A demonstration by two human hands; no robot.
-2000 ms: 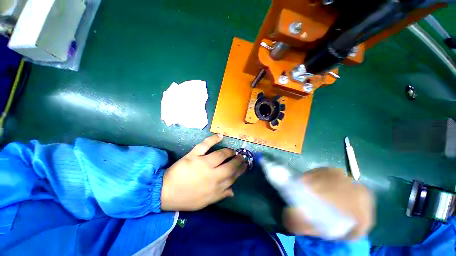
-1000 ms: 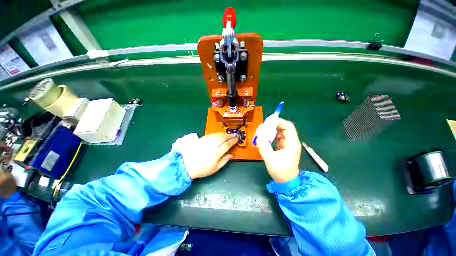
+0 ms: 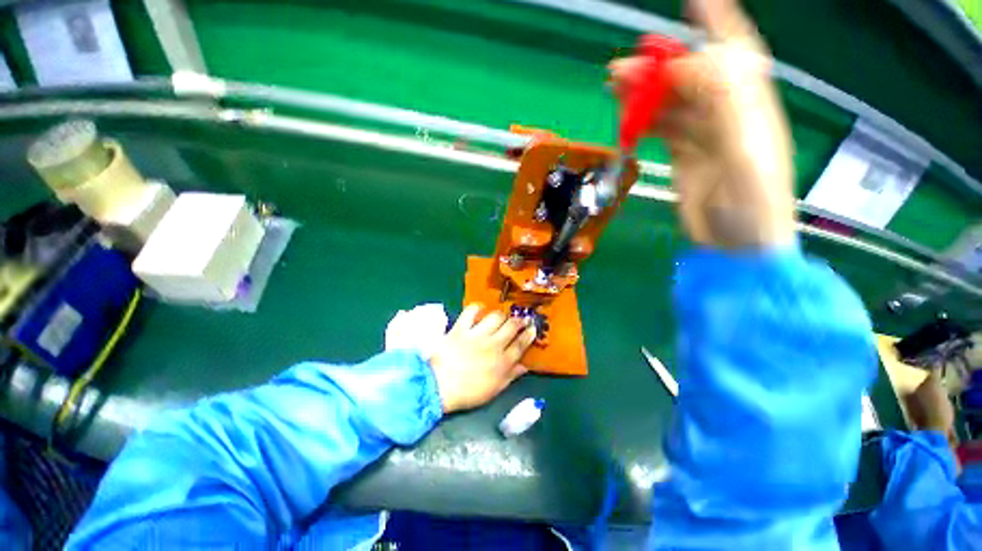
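Note:
The orange toggle press (image 3: 538,215) stands on its orange base (image 3: 560,347). My left hand (image 3: 482,357) lies at the left of the base, fingertips on a small dark and shiny round component (image 3: 528,316) at the seat. The fingers partly hide the component and seat. My right hand (image 3: 719,118), blurred, is raised at the top right, around the red press handle (image 3: 648,86). The white squeeze bottle (image 3: 521,418) with a blue tip lies on the mat in front of the base.
White paper (image 3: 416,327) lies left of the base. A pale slim knife (image 3: 659,370) lies to the right, partly behind my sleeve. A white box (image 3: 200,250), cream rolls (image 3: 84,168) and a blue device (image 3: 78,307) are at the left. Another person's hand (image 3: 928,405) shows at the far right.
My right hand has let go of the bottle, which now lies on the mat, and has moved up to the red handle. The handle has swung rightward. My left hand stays at the seat. The view has shifted.

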